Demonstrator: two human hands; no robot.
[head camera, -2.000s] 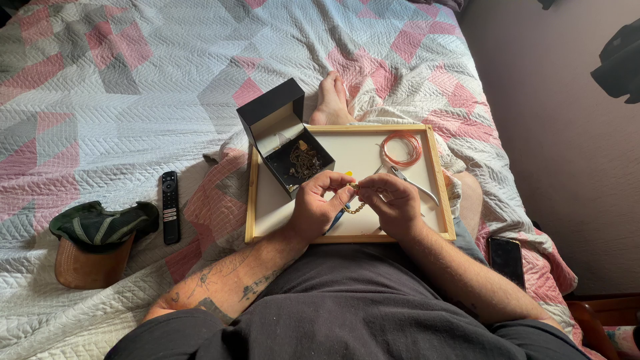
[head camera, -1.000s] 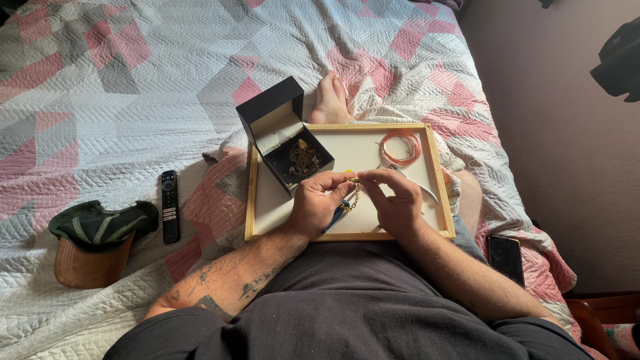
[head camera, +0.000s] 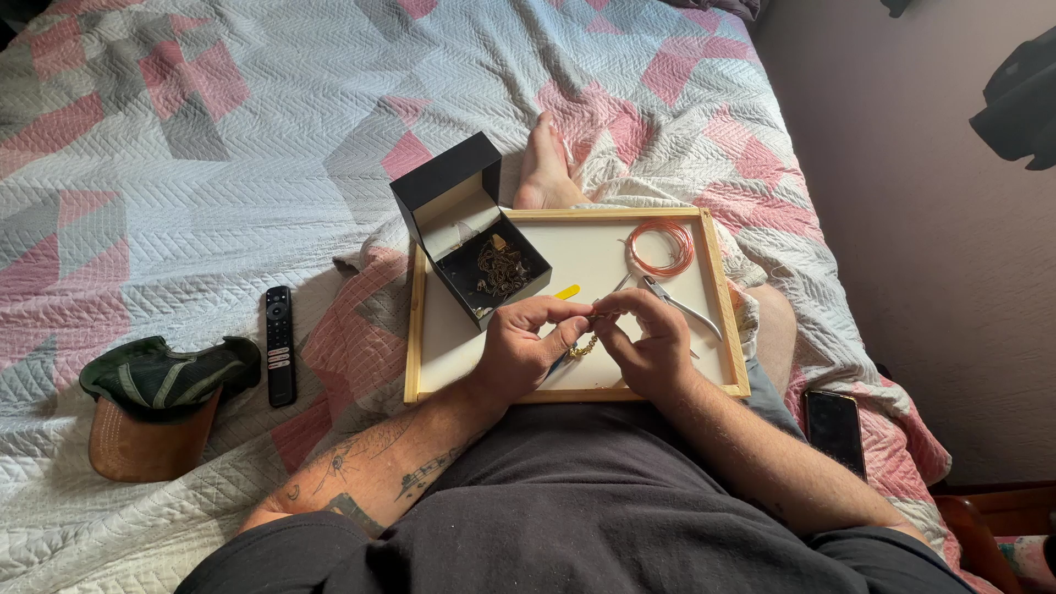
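Note:
A gold-coloured chain (head camera: 583, 350) hangs between my hands over a wood-framed white tray (head camera: 528, 395). My left hand (head camera: 524, 342) pinches one part of it between thumb and index finger. Against those fingertips, my right hand (head camera: 648, 338) pinches the chain too. Under the hands lie a yellow-handled tool (head camera: 568, 292) and a blue-handled one, both partly hidden. An open black box (head camera: 540, 279) with tangled chains (head camera: 501, 268) stands at the tray's upper left. Diagonal cutters or similar pliers (head camera: 681, 305) lie right of my right hand, below a coil of copper-coloured wire (head camera: 662, 247).
The tray rests on my lap on a quilted bed. A cap (head camera: 169, 404) and a remote control (head camera: 280, 346) lie at the left, a smartphone (head camera: 834, 433) at the right. My bare foot (head camera: 544, 169) is beyond the tray.
My right hand's fingers have shifted slightly around the chain; both hands stay close together over the tray.

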